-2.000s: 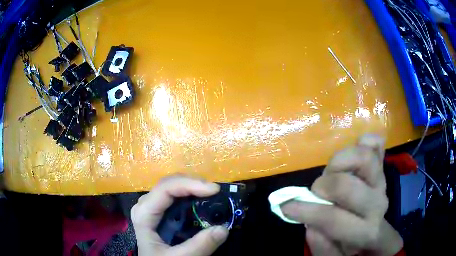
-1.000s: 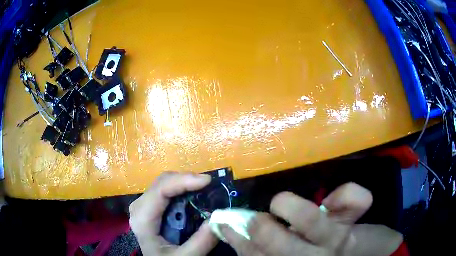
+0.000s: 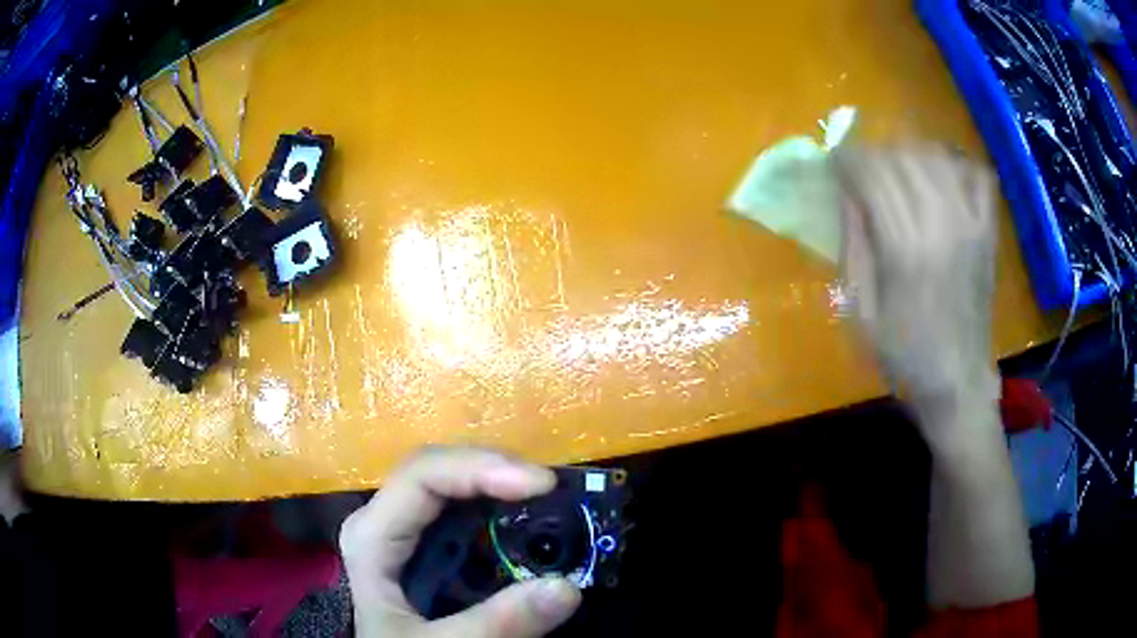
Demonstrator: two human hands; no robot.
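Note:
My left hand [image 3: 405,542] grips a black camera housing [image 3: 449,557] below the bench's front edge, thumb and fingers on its near and far sides. A dark circuit board [image 3: 607,496] with a round black lens [image 3: 544,546] shows in it, with thin green and white-blue wires curving around the lens. My right hand [image 3: 916,237] is blurred over the right part of the bench. A pale green cloth [image 3: 792,197] lies spread at its fingers; whether the hand still grips it cannot be told.
The orange bench [image 3: 549,112] has small black units with pale cables [image 3: 187,268] piled at the left. Two black housings with pale plates [image 3: 299,171] lie beside them. A blue bin [image 3: 1016,162] of cabled parts stands at the right edge. Red cloth [image 3: 823,567] shows below the bench.
My right hand has moved from the lens up and right onto the bench, and the cloth with it, now spread wider. My left hand still holds the housing, slightly lower and further right.

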